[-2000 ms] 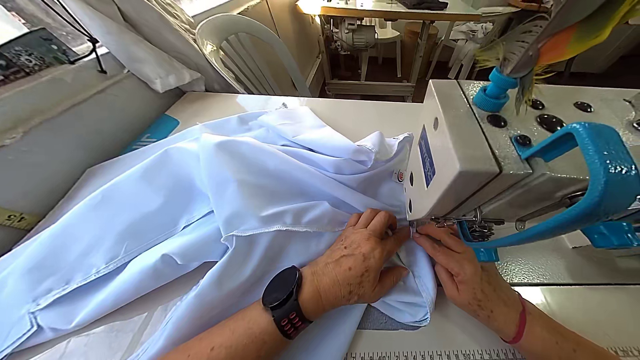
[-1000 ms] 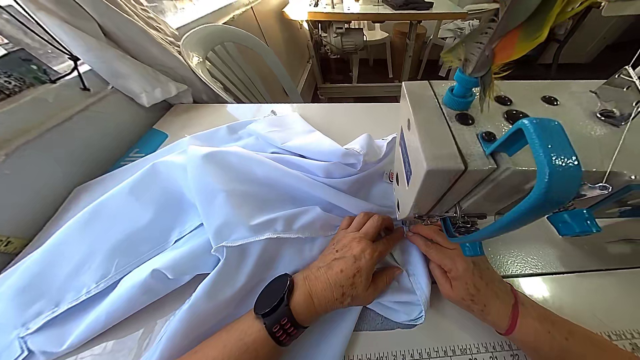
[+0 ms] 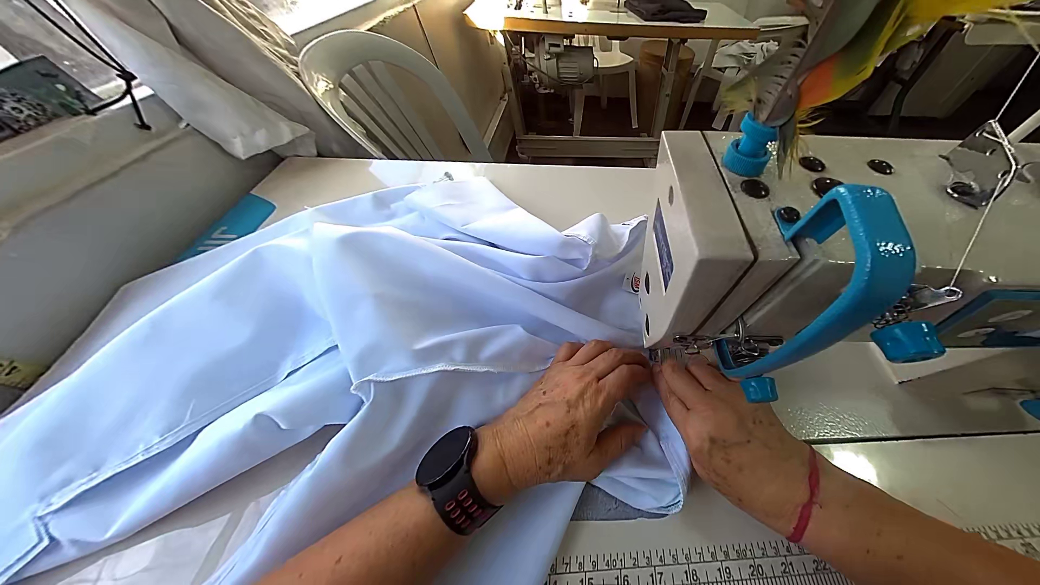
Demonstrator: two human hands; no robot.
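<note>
A light blue garment lies in loose folds across the sewing table, one edge at the needle area of a white industrial sewing machine with a blue guard. My left hand, with a black watch on the wrist, presses on the cloth just left of the presser foot. Right beside the foot, the fingertips of my right hand rest on the fabric edge, almost touching the left fingers. The fingertips and needle are partly hidden.
A ruler tape runs along the table's near edge. A white plastic chair stands behind the table, and another sewing table is farther back. Coloured feathers rise from the machine top. A curtain hangs at the left.
</note>
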